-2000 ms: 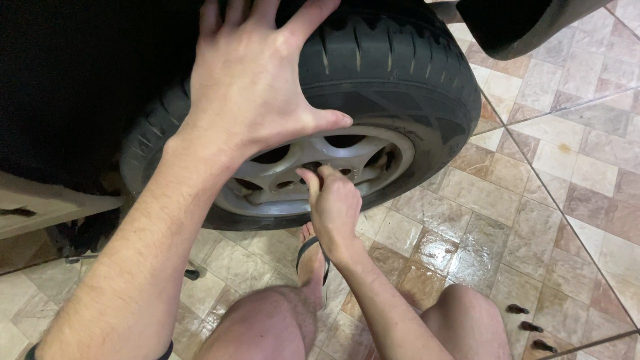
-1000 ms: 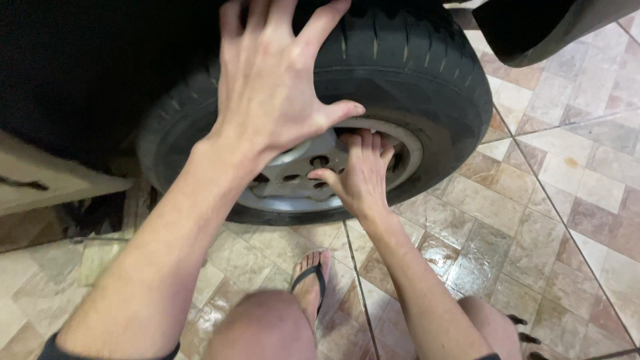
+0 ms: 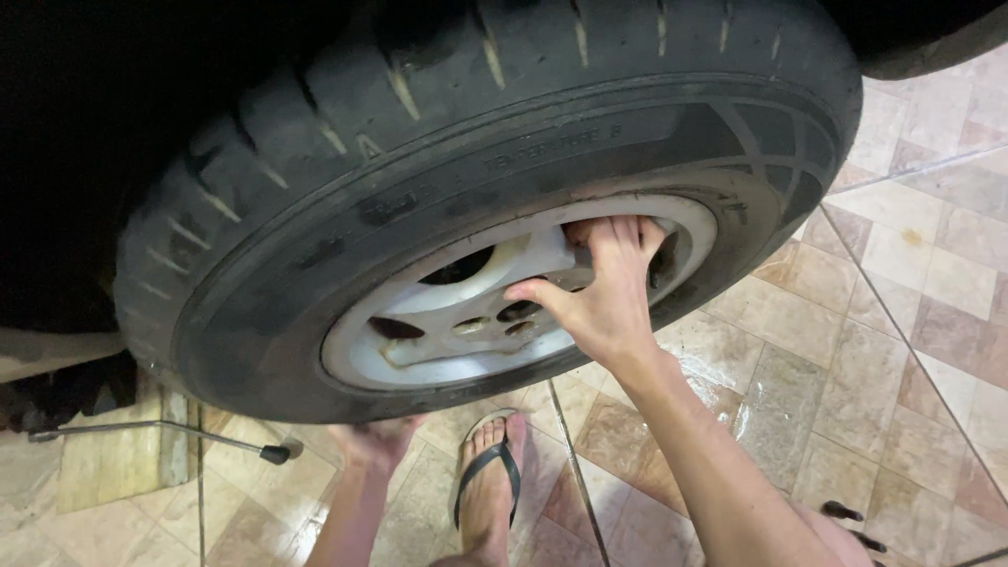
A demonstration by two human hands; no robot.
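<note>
A black rubber tire on a silver alloy wheel rim fills the middle of the head view, tilted beneath dark bodywork. My right hand grips the rim, its fingers through an opening between the spokes and its thumb near the hub holes. My left hand is under the tire's lower edge, palm up against the rubber; its fingers are mostly hidden.
A lug wrench lies at the lower left by a wooden block. My foot in a black flip-flop stands on the tiled floor below the wheel. Dark wheel bolts lie at the lower right.
My left hand has left the top of the tire and is now beneath its lower edge. My right hand has moved from the hub to a spoke opening. The view is closer to the wheel.
</note>
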